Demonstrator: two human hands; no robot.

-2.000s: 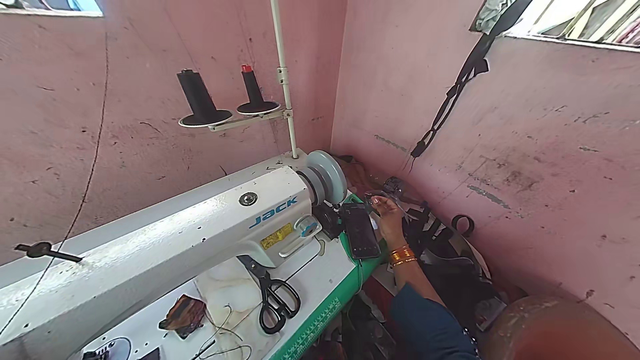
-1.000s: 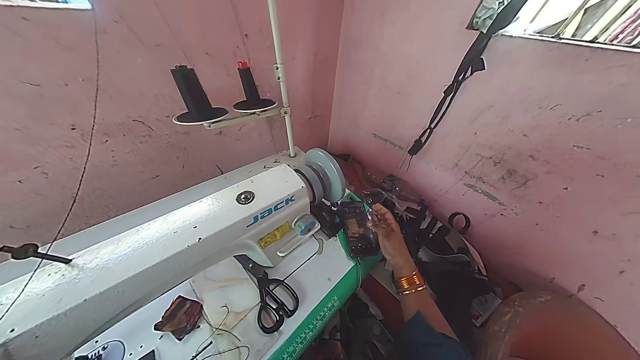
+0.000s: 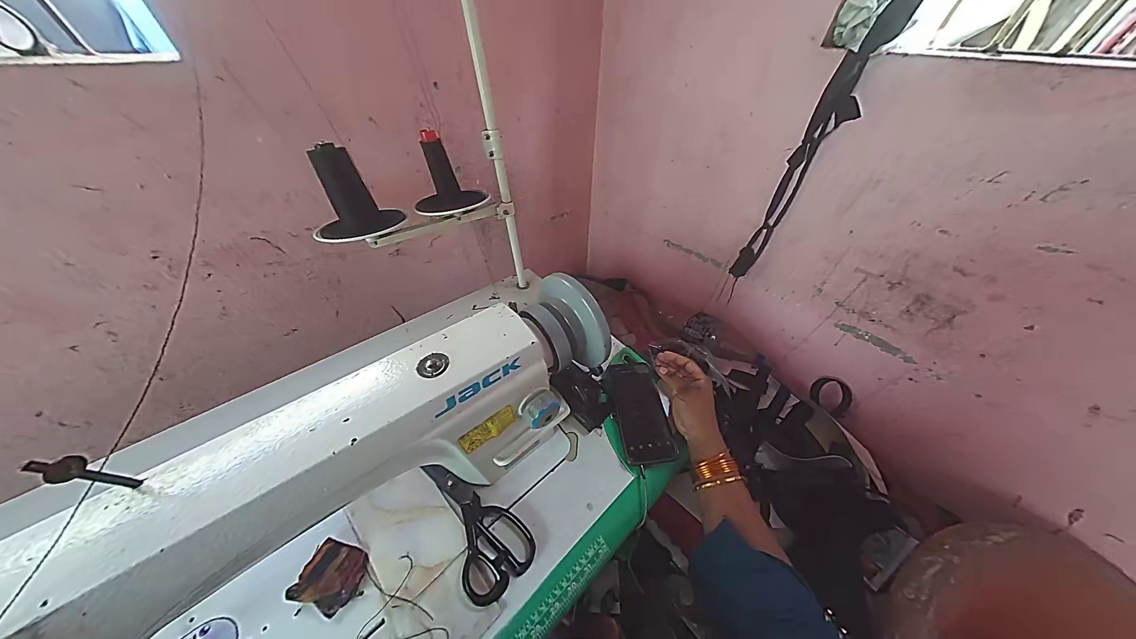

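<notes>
My right hand (image 3: 690, 397), with orange-gold bangles at the wrist, is beside a dark smartphone (image 3: 639, 414) at the right end of the sewing table. Its fingers are partly curled near clear plastic; whether they grip anything is unclear. My left hand is out of view. A white Jack sewing machine (image 3: 355, 426) spans the left, its grey handwheel (image 3: 575, 321) just left of the phone. Black-handled scissors (image 3: 486, 541) lie on the table (image 3: 568, 497) below the machine arm, near a brown patterned scrap (image 3: 328, 575) and loose threads.
Two black thread cones (image 3: 344, 188) stand on a thread stand (image 3: 491, 142) behind the machine. Black straps and fabric (image 3: 799, 461) are heaped right of the table. A rounded brown object (image 3: 1012, 581) is at lower right. Black straps (image 3: 799, 169) hang on the pink wall.
My right hand has moved slightly at the phone's right side, and its fingers are posed differently. The phone's screen, lit a second ago, is now dark.
</notes>
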